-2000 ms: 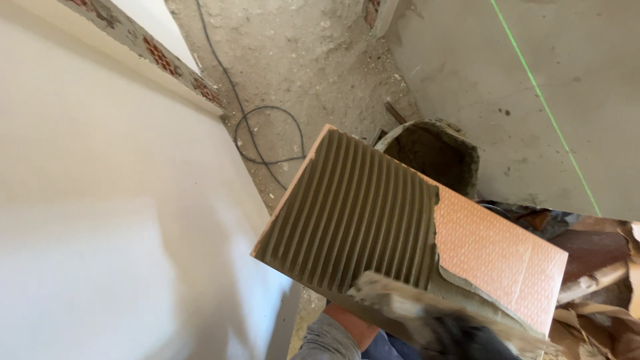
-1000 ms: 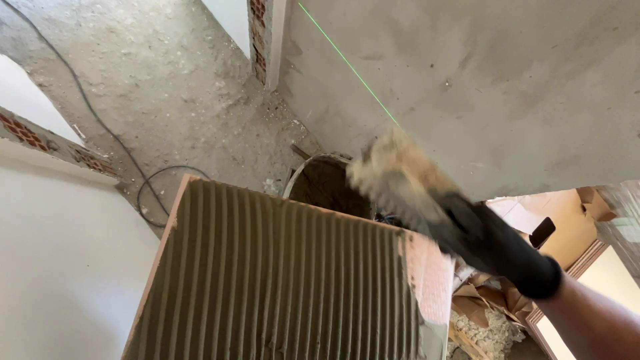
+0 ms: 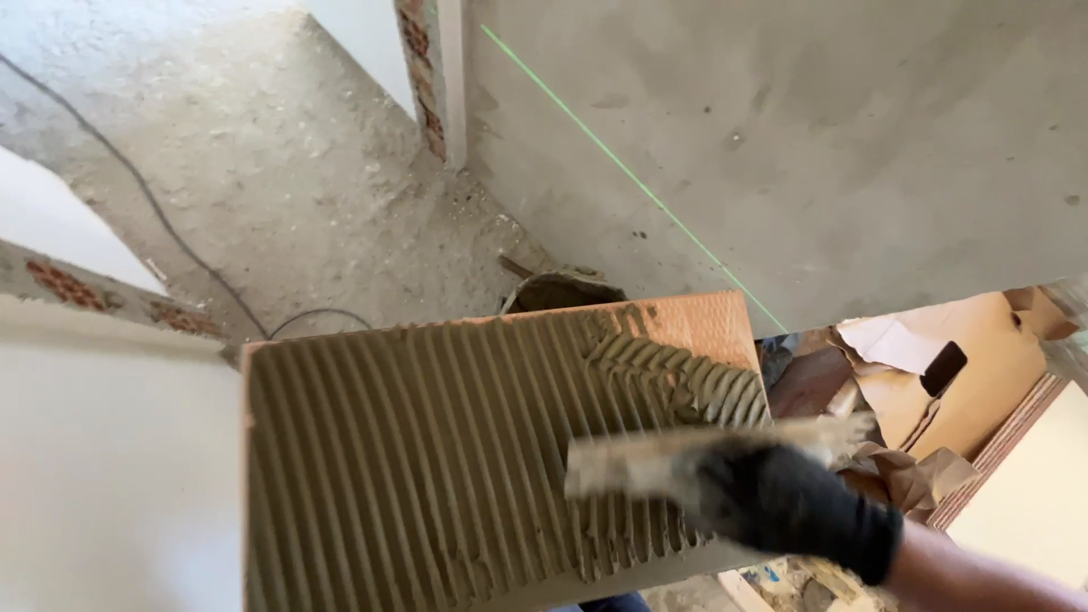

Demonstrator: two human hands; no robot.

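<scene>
A large rectangular tile (image 3: pixel 408 459) lies back side up across the lower middle, mostly coated in grey-brown adhesive combed into ridges. Its orange back shows bare at the upper right corner, where the ridges run slanted and overlap. My right hand (image 3: pixel 790 506), in a black glove, is closed around a mortar-caked notched trowel (image 3: pixel 629 463) over the tile's right part; both are blurred. My left hand is out of view, so its hold on the tile cannot be seen.
Behind the tile stands a bucket (image 3: pixel 565 289) of mortar, partly hidden. A cable (image 3: pixel 153 200) crosses the dusty floor. A plastered wall (image 3: pixel 807 161) carries a green laser line. Torn cardboard (image 3: pixel 977 374) lies at right, near stacked panels (image 3: pixel 1011 450). A white wall (image 3: pixel 102 459) stands left.
The right hand and trowel have come down from beside the bucket to the tile's right part. Ridged adhesive now covers more of the tile's right end, which was mostly bare two seconds ago.
</scene>
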